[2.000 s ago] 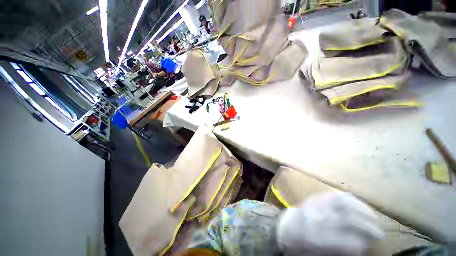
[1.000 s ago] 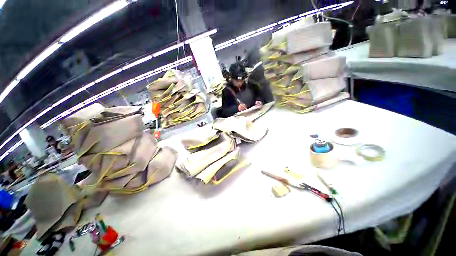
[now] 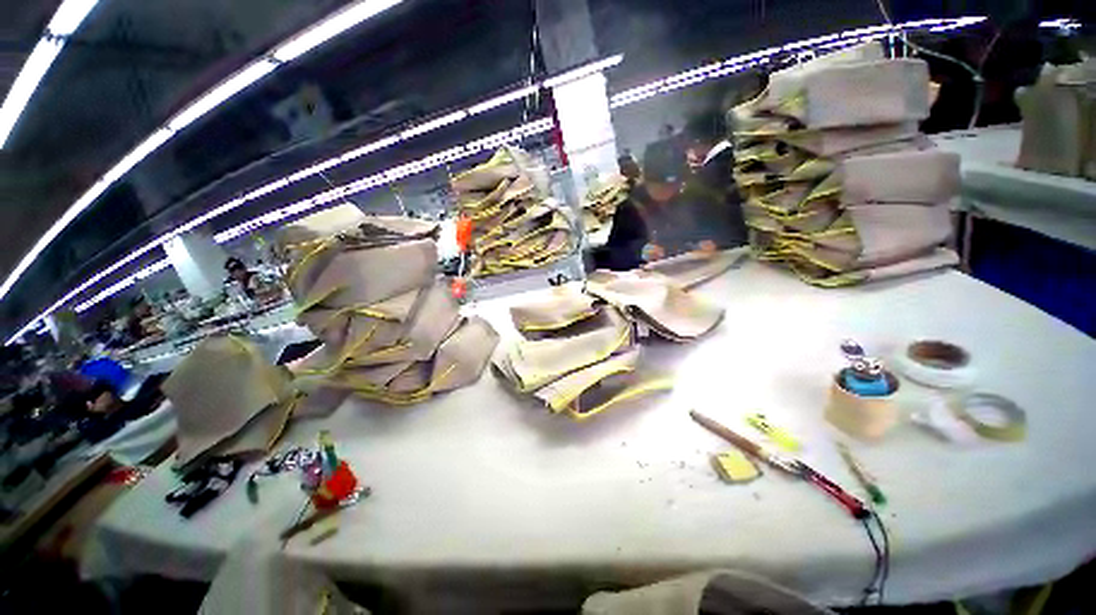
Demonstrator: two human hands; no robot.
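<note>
No hand is in the picture. A taupe bag piece (image 3: 703,596) shows at the bottom edge, mostly cut off, and another taupe piece (image 3: 270,584) hangs at the table's near left edge. On the white table (image 3: 541,505) lie a wooden-handled brush (image 3: 730,435), a yellow-tan block (image 3: 736,467), red and black cutters or pliers (image 3: 835,491), a flat yellow lighter-like item (image 3: 773,431) and a thin green and pale tool (image 3: 861,472) with a black cord.
Stacked taupe pieces with yellow edges (image 3: 373,312) stand back left; a taller stack (image 3: 895,180) stands back right. A smaller heap (image 3: 577,348) lies mid-table. A blue bottle (image 3: 865,381), tape rolls (image 3: 988,416) and red-topped clutter (image 3: 337,483) are also there. A person (image 3: 619,228) is behind the table.
The view has swung up and to the right from the bag pieces near the lap to the whole table. The white-gloved hand seen two seconds ago is out of the picture.
</note>
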